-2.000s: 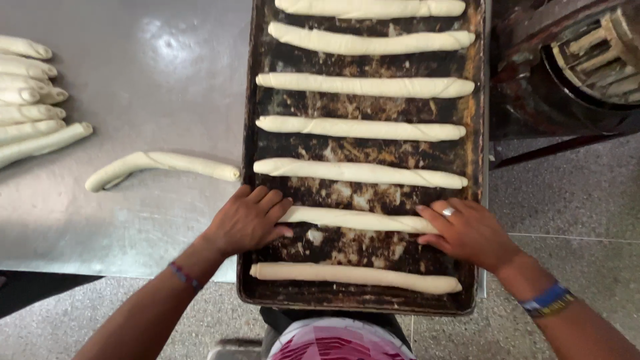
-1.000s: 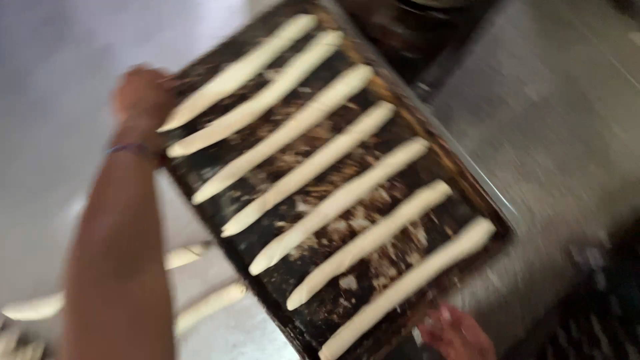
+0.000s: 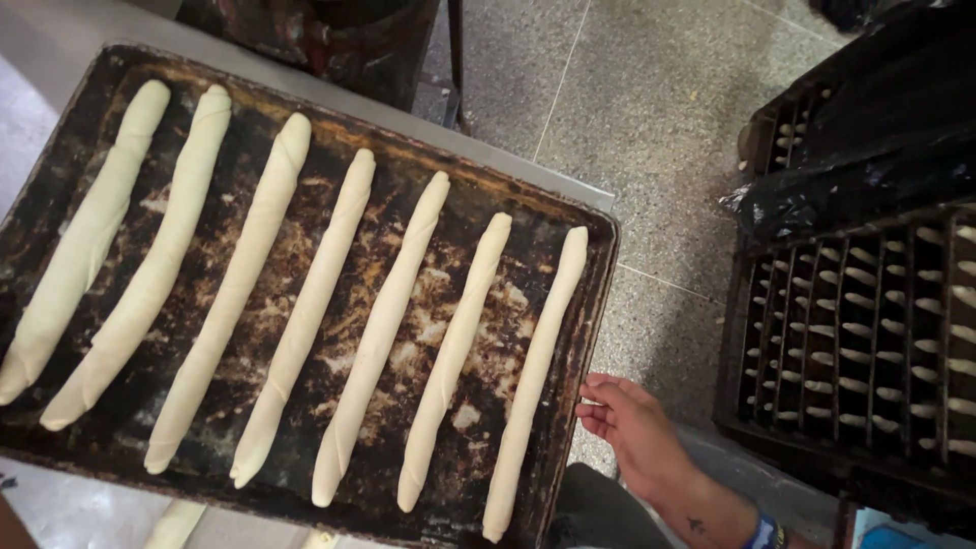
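A dark, stained baking tray [image 3: 465,418] fills the left and middle of the view, bearing several long rolled dough sticks [image 3: 381,335] laid side by side. At the tray's right rim is my right hand [image 3: 629,427], its fingertips at the edge and its thumb bent; how firmly it grips is hard to tell. My left hand is out of view; only a bit of forearm shows at the lower left edge. Beneath the tray's lower rim, part of another dough stick [image 3: 175,524] lies on the metal table [image 3: 69,499].
On the right stand racks of stacked trays [image 3: 854,328] holding many small dough pieces, partly covered by black plastic sheeting [image 3: 862,168]. A dark machine or container [image 3: 343,46] is beyond the tray. Speckled floor [image 3: 656,114] shows between.
The tray has been turned from its position of two seconds ago. My right hand has left the dough stick and is now at the tray's rim. My left hand has gone out of view, which has swung strongly.
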